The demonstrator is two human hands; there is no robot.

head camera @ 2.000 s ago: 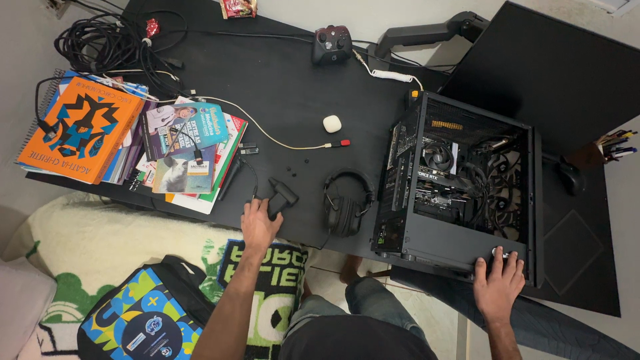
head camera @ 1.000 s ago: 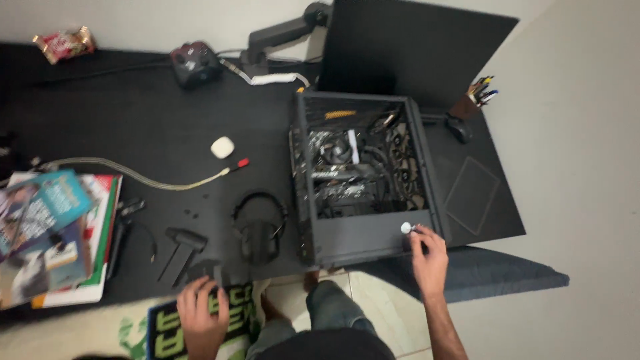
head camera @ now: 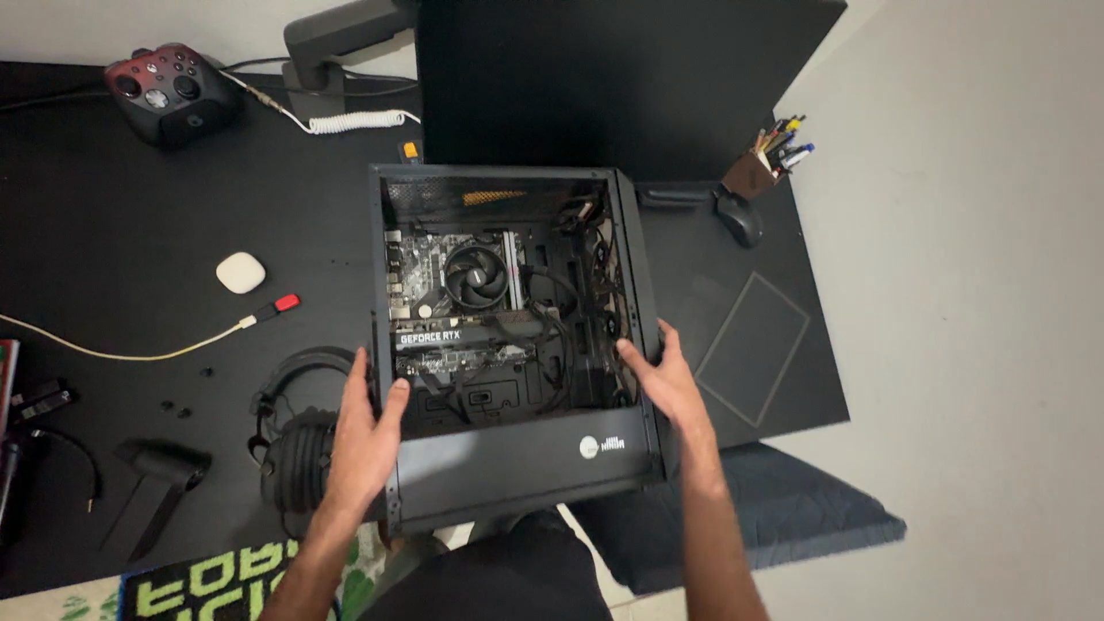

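Observation:
An open-sided black computer case (head camera: 522, 461) lies at the near edge of the black desk. Inside are a motherboard, a round CPU cooler fan (head camera: 476, 277), a graphics card (head camera: 466, 333) and dark cables. My left hand (head camera: 366, 431) grips the case's left edge, thumb over the rim. My right hand (head camera: 668, 379) holds the right edge, its thumb over the inner side and its fingers outside. Black over-ear headphones (head camera: 297, 461) lie just left of my left hand, partly hidden by it.
A dark monitor (head camera: 604, 86) stands behind the case. At the right are a computer mouse (head camera: 738, 217) and a pen holder (head camera: 752, 177). On the left lie a game controller (head camera: 172, 95), a white rounded case (head camera: 241, 272), a cable with a red tip (head camera: 286, 303), a black handheld device (head camera: 164, 466) and small screws (head camera: 184, 413).
My left hand has moved from the desk's front edge beside the black handheld device onto the case's left edge. My right hand has shifted from the front panel to the right edge. The view is closer.

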